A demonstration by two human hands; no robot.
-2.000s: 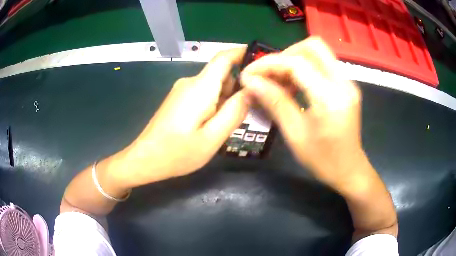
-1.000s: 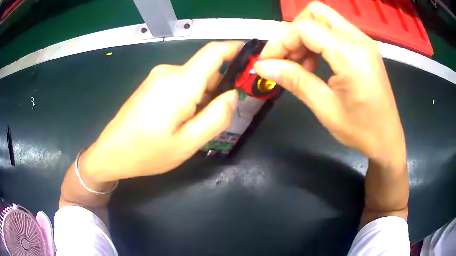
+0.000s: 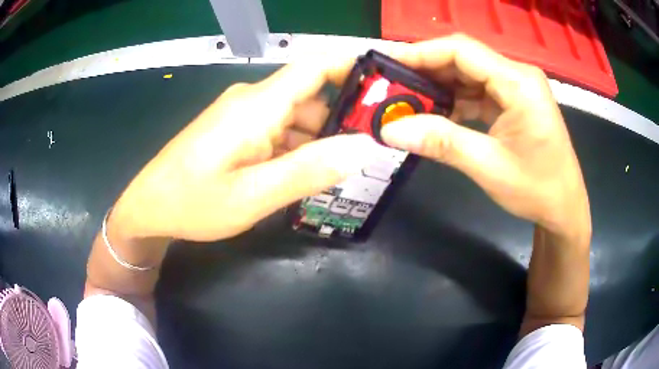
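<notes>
An open-backed black phone unit (image 3: 372,189) is held above the bench, tilted, its far end to the upper right. A red speaker holder (image 3: 357,119) fills the far end, with a round black-ringed, gold-yellow loudspeaker (image 3: 397,111) in it. Silver-white metal plates and a green circuit board (image 3: 316,215) show at the near end. My left hand (image 3: 238,155) grips the phone's left side, thumb across its middle by the red part. My right hand (image 3: 498,137) holds the far right corner, thumb on the loudspeaker's lower edge. Its other fingers are partly hidden behind the phone.
A large red tray (image 3: 506,43) lies beyond the white edge rail (image 3: 137,59) on the green conveyor (image 3: 144,21). A grey-white post (image 3: 242,29) stands at the rail. A pink fan (image 3: 30,333) is at the lower left. Yellow scraps lie on the dark bench (image 3: 325,310).
The right fingers, earlier pinched over the red end, now wrap the phone's far corner with the thumb on the loudspeaker. The left thumb has moved across the phone. More of the red end shows.
</notes>
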